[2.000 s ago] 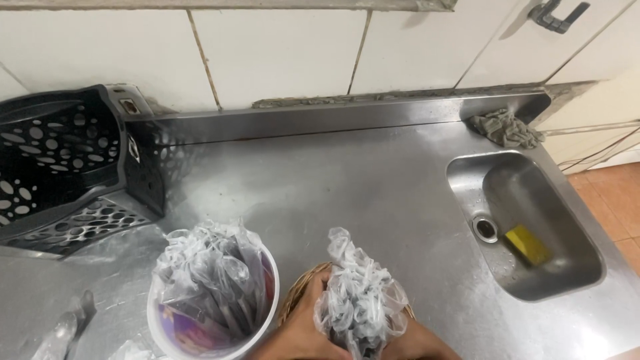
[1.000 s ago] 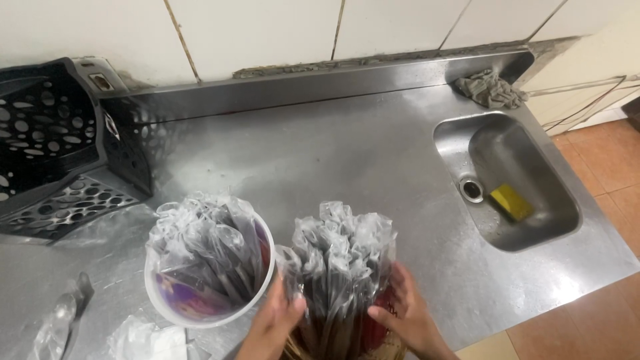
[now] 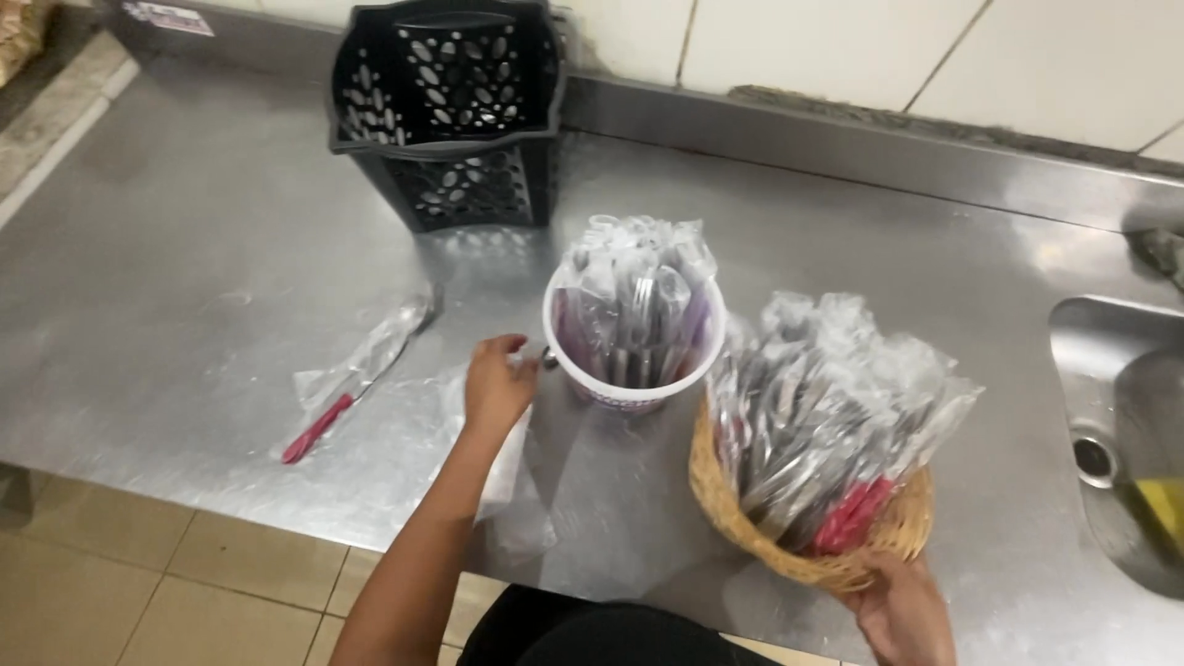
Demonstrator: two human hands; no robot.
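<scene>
My right hand (image 3: 895,592) grips the near rim of a wicker basket (image 3: 717,486), which holds many pieces of cutlery in clear plastic sleeves (image 3: 823,398), some with red handles. Left of the basket stands a white-rimmed plastic bucket (image 3: 629,398) with more sleeved cutlery (image 3: 643,296), forks among it. My left hand (image 3: 499,379) is at the bucket's left side, fingers curled near its small metal handle fitting; whether it touches is unclear. Further left, a utensil with a red handle (image 3: 319,430) lies on the steel counter, partly in a clear plastic sleeve (image 3: 379,338).
A black perforated plastic basket (image 3: 481,185) stands at the back against the steel backsplash (image 3: 832,148). At the right is a sink (image 3: 1101,518) with a yellow sponge (image 3: 1161,509) and a grey cloth (image 3: 1161,254) behind it. Clear plastic sleeves (image 3: 504,462) lie by my left forearm.
My left hand has left the bundle of sleeved cutlery and moved left beside the bucket. My right hand now holds the wicker basket's rim. The view has swung left.
</scene>
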